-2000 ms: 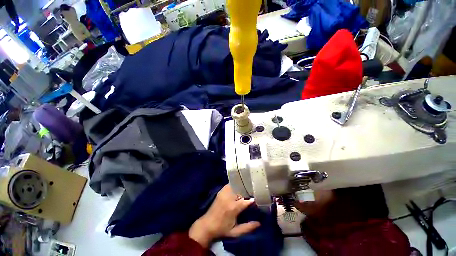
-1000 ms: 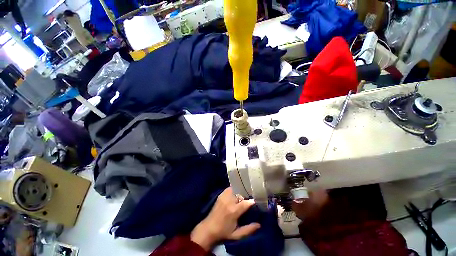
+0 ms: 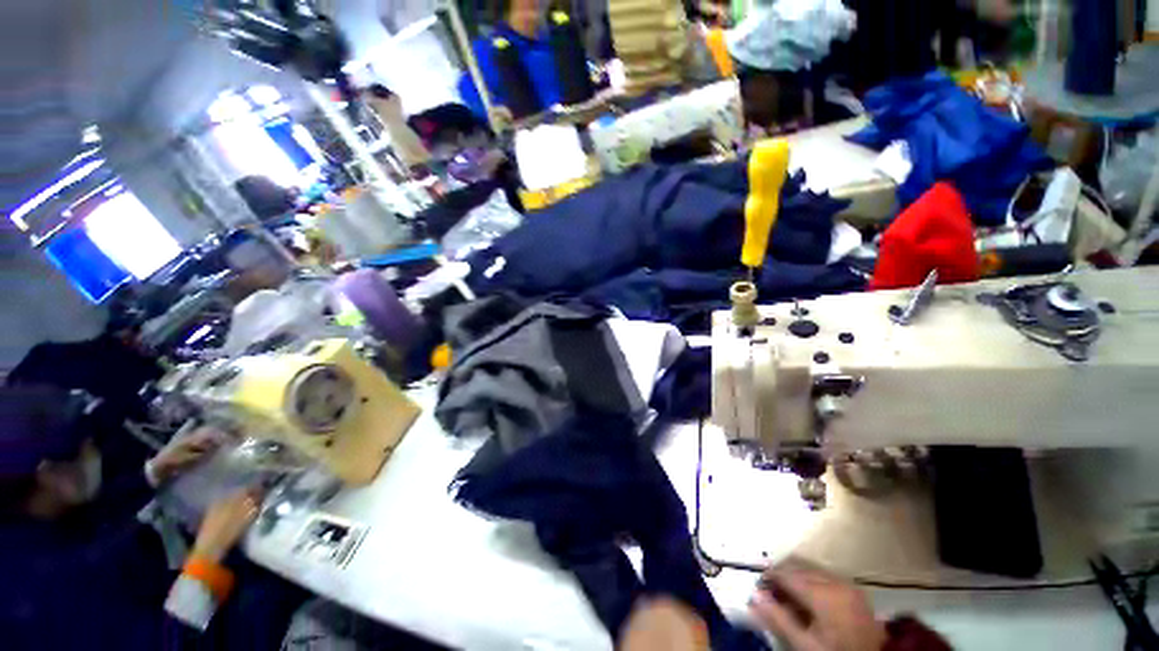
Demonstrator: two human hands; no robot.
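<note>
The navy garment piece point(image 3: 591, 502) runs from the grey garment panel point(image 3: 515, 369) down to the table's front edge. My left hand point(image 3: 664, 626), blurred and cut off by the bottom edge, is closed on its lower end. My right hand point(image 3: 820, 613) is just right of it, fingers bent, near the cloth; whether it grips any is unclear. The white sewing machine point(image 3: 902, 369) stands behind my hands, with no cloth under its presser foot point(image 3: 811, 487). A white cloth point(image 3: 646, 356) lies beside the grey panel.
A yellow-handled screwdriver point(image 3: 764, 204) stands on the machine head. A black pad point(image 3: 985, 509) lies under the arm, black snips point(image 3: 1125, 604) at far right. A navy pile point(image 3: 636, 223) and red cloth point(image 3: 928, 239) are behind. At left, another person point(image 3: 64, 509) works at a cream-yellow machine point(image 3: 318, 404).
The view has swung left and up. Both hands have moved from beside the needle to the table's front edge. The navy piece has come out from the needle area and stretches towards me.
</note>
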